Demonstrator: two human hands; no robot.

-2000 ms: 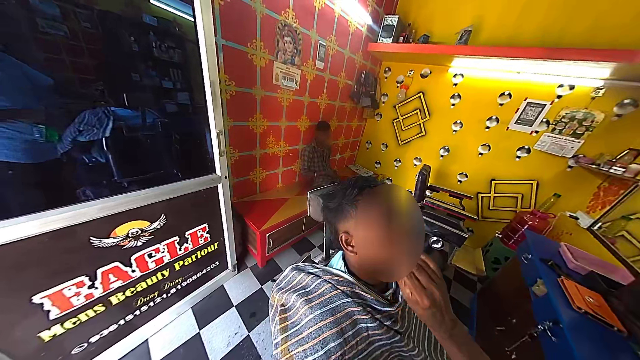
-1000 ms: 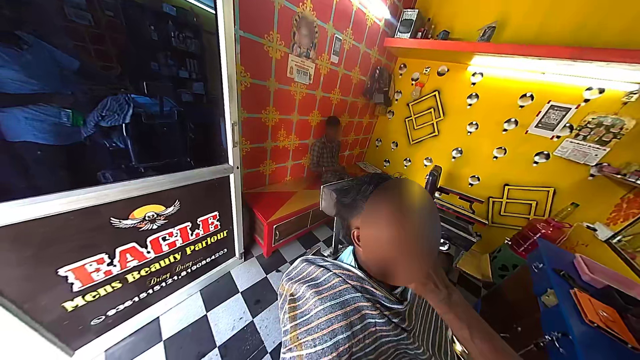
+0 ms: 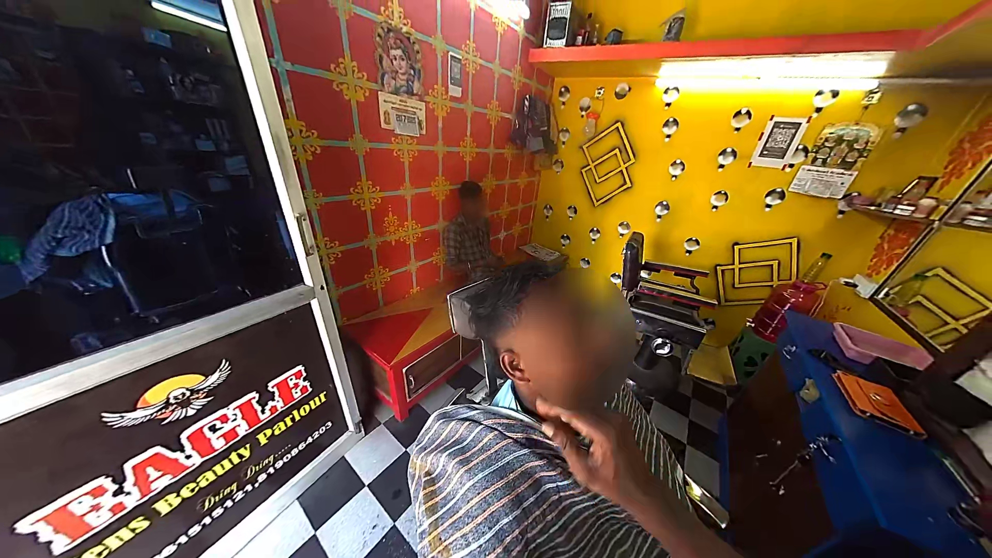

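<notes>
A seated person (image 3: 566, 341) is draped in a striped barber's cape (image 3: 496, 480), with the head against the headrest (image 3: 465, 310) of a barber's chair. From the lower right comes my right hand (image 3: 597, 453), its fingers apart at the person's jaw and upper neck, just below the ear. I see nothing held in it. Whether all its fingertips touch the skin is unclear. My left hand is out of view.
A glass door (image 3: 314, 325) stands at left. Behind are a red and yellow bench (image 3: 395, 341), another seated person (image 3: 469, 232) and a second barber's chair (image 3: 666, 302). At right, a blue counter (image 3: 868, 442) bears a pink tray (image 3: 880, 345) and an orange case (image 3: 876, 403).
My right hand has moved from the front of the person's lower face back to the jaw and neck below the ear. Its fingers now show more plainly.
</notes>
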